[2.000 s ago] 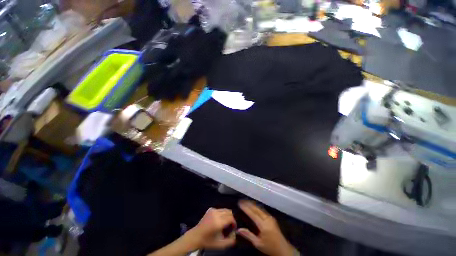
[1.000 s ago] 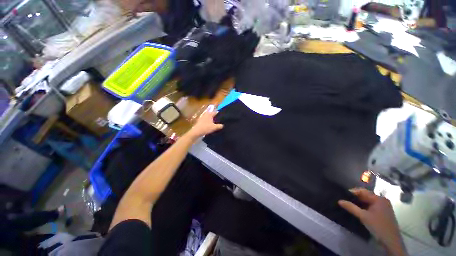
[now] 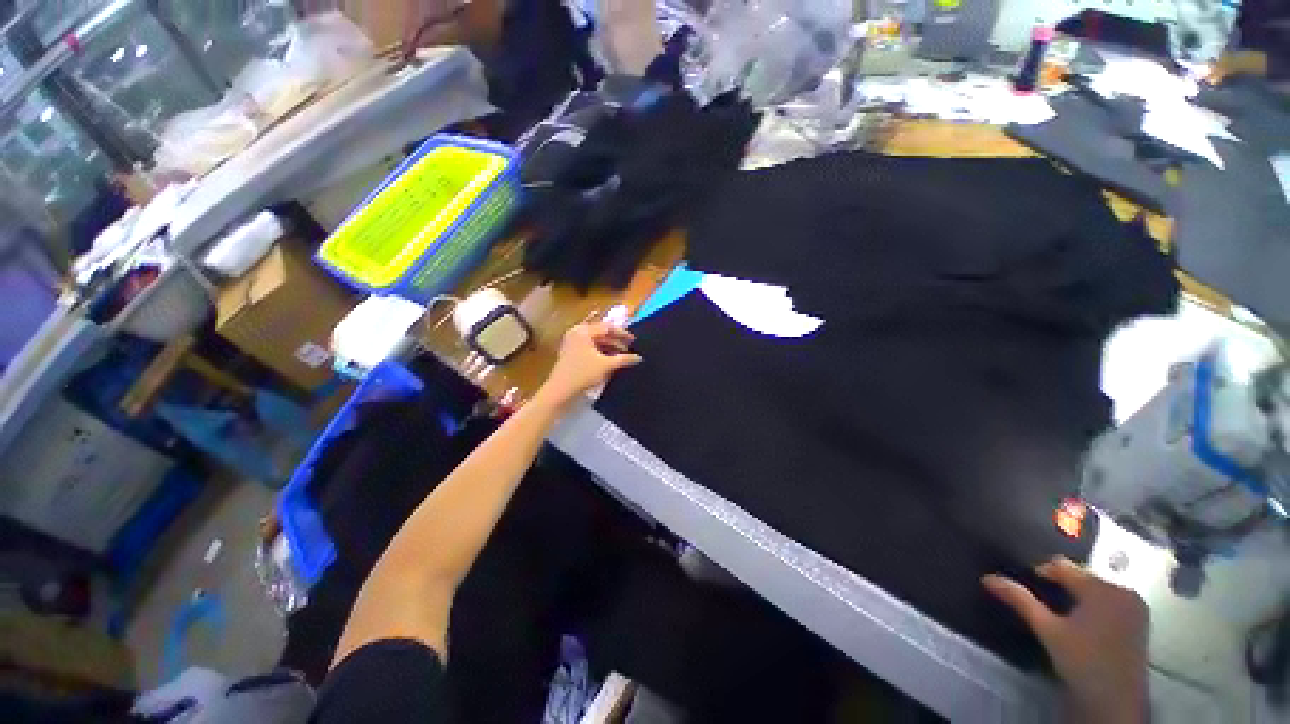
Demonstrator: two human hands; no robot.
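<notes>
Large black cut panels (image 3: 877,382) lie flat on the table, with a white piece (image 3: 764,306) and a blue piece (image 3: 668,290) on or beside their left part. My left hand (image 3: 587,365) is at the left corner of the panels, its fingertips closed on the black cloth edge. My right hand (image 3: 1087,622) is at the near right corner, thumb and forefinger spread over the cloth edge; whether it grips is hard to tell. The sewing machine head (image 3: 1181,431) stands just beyond it, its lamp lit, partly cut off by the right rim.
The grey table edge (image 3: 792,559) runs diagonally in front. A black piece pile (image 3: 637,184), a green and blue basket (image 3: 425,212) and a square pale device (image 3: 498,334) stand at the left. A blue-rimmed container (image 3: 304,516) with black cloth is below them. Scissors show partly at the right rim.
Both hands have left the lap area and reached out to opposite corners of the black panels. Over the last second they stay there nearly unchanged, while the view shifts a little.
</notes>
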